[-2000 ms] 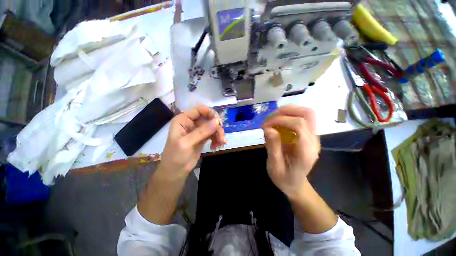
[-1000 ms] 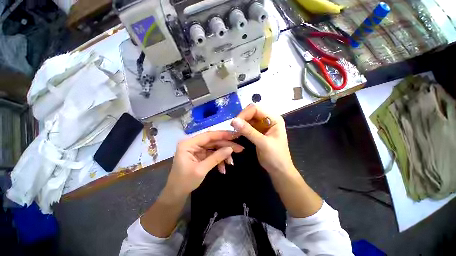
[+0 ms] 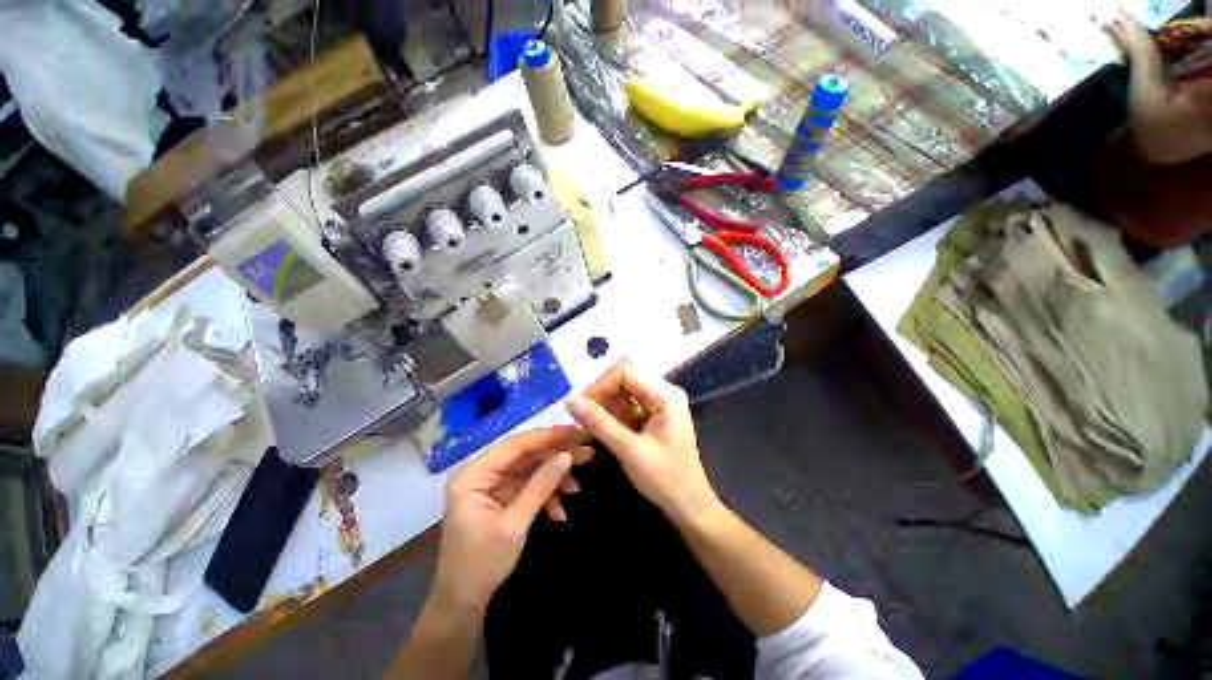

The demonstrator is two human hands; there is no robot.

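Observation:
My left hand point(image 3: 499, 505) and my right hand point(image 3: 645, 438) meet at the fingertips in front of the machine's blue block point(image 3: 499, 407). My right hand is curled around a small amber-yellow handle, probably the screwdriver point(image 3: 637, 419), mostly hidden by the fingers. My left thumb and index finger are pinched close to the right fingertips. Whether a tiny part is between them is too small to tell. The white-grey overlock machine point(image 3: 459, 246) stands behind the hands, with its purple-green label and four dials.
Scissors point(image 3: 751, 260), dark red-handled pliers point(image 3: 718, 199), a yellow banana-like object point(image 3: 685, 109) and a blue tube point(image 3: 812, 132) lie right. A black phone point(image 3: 262, 529) and white fabric point(image 3: 126, 465) lie left. Olive-beige fabric point(image 3: 1083, 339) is on the side table. Another person's arm point(image 3: 1156, 106) shows upper right.
The view has turned and shifted right, so the machine appears further left and more tilted. My hands came together from apart, and their fingertips stay close. Another person's arm has come into view.

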